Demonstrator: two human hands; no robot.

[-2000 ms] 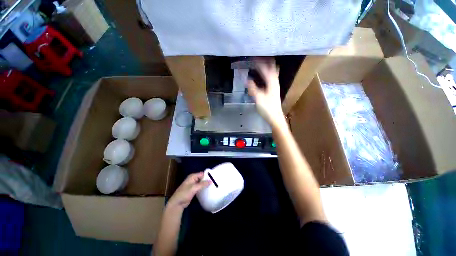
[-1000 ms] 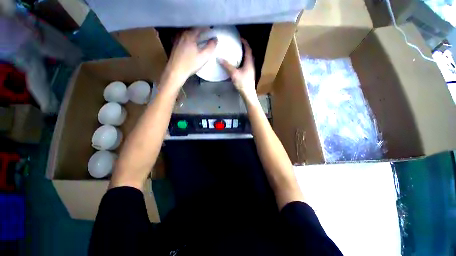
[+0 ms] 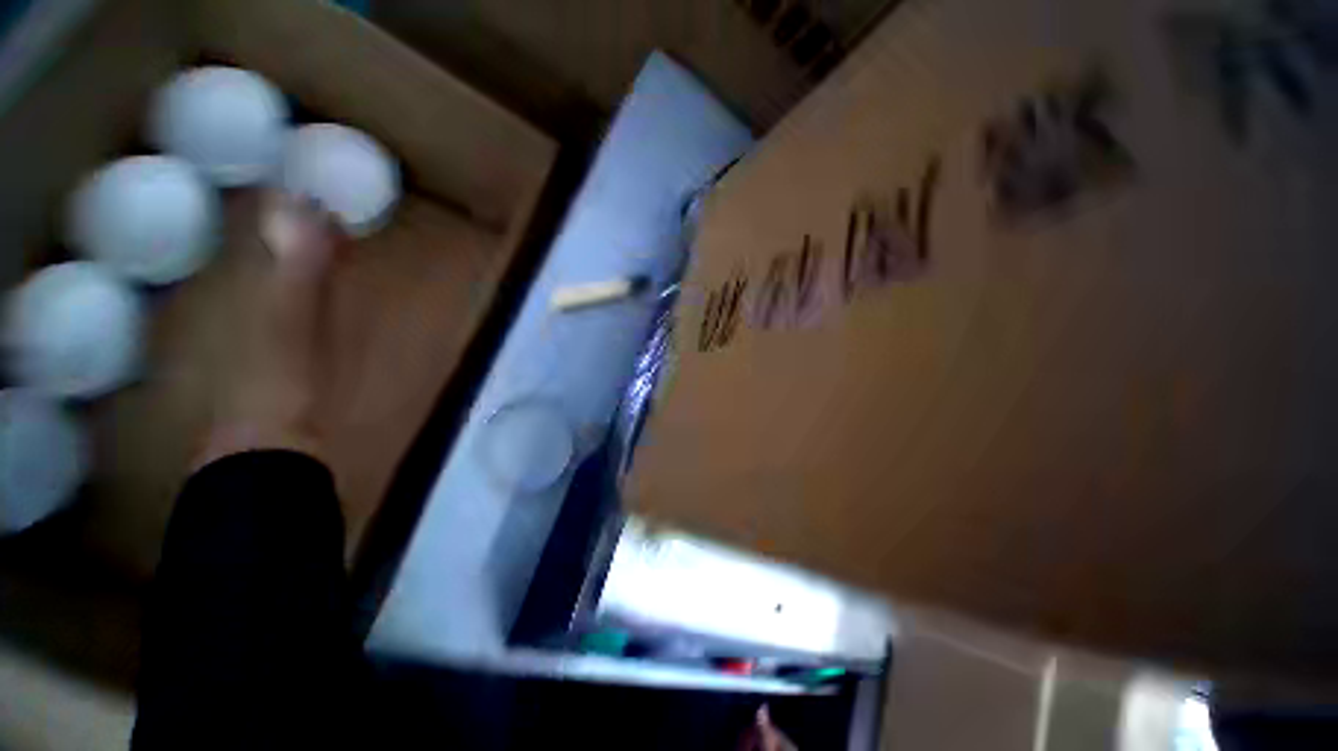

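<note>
White plastic housings (image 3: 150, 220) stand in a row with round outlines in the left carton (image 3: 440, 88). My left hand (image 3: 301, 242) reaches into this carton and is at the housing (image 3: 346, 169) at the row's inner end; it is blurred, and whether the fingers grip is unclear. My right hand (image 3: 768, 734) shows only as a small piece at the bottom edge, below the black button panel. On the panel a green button (image 3: 602, 643), the red button (image 3: 737, 666) and another green button (image 3: 831, 673) show. The machine opening is hidden behind cardboard.
A large cardboard guard (image 3: 939, 367) with dark handwriting fills the upper right, close to my view. A white surface (image 3: 587, 360) between carton and machine bears a pale stick-like piece (image 3: 590, 295) and a faint round object (image 3: 525, 445). The bright machine bed (image 3: 719, 587) shows below the guard.
My view has swung left and closer. My left hand has left the housing at the machine and is in the left carton. My right hand is off that housing, down at the bottom edge.
</note>
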